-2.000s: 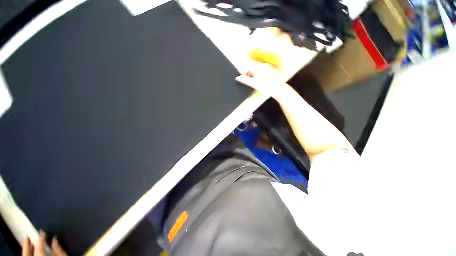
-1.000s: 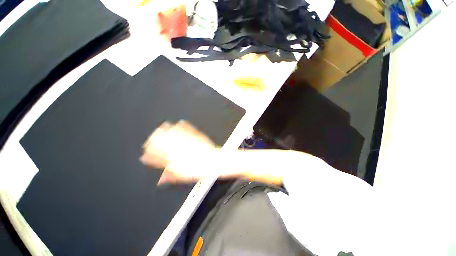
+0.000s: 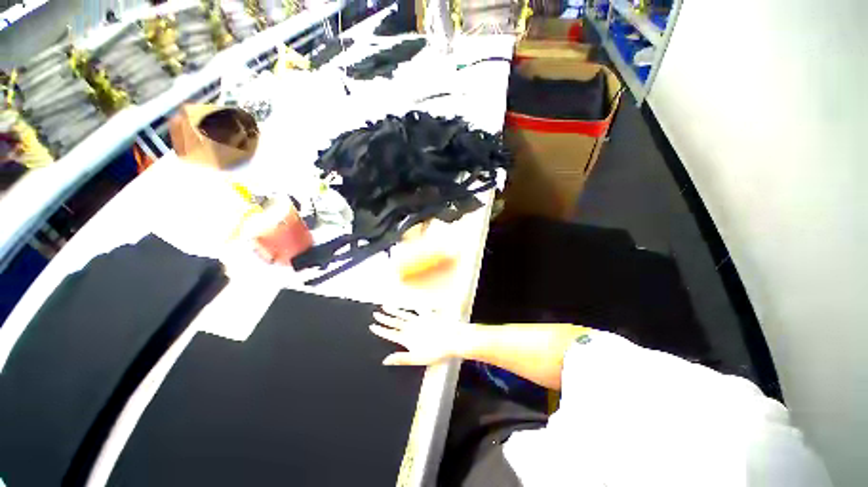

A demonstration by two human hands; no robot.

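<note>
A black cut panel point(image 3: 286, 390) lies flat on the white table point(image 3: 124, 214) in front of me, with a square notch at its far left corner. My right hand point(image 3: 416, 337) rests palm down on the panel's far right corner, fingers spread, holding nothing. My left hand is not in view. The orange-yellow glue bottle point(image 3: 426, 266) lies just beyond the hand, near the table's right edge, and looks overexposed.
A stack of black panels point(image 3: 86, 333) lies at left. Beyond are a red-pink tub point(image 3: 282, 234), a heap of black strips point(image 3: 409, 162) and a brown container point(image 3: 217, 133). Right of the table, a carton point(image 3: 557, 143) with black material stands on the floor.
The view has risen and turned toward the table's far end. My right hand has moved from the panel's middle to its far right corner. My left hand, seen at first, has left view.
</note>
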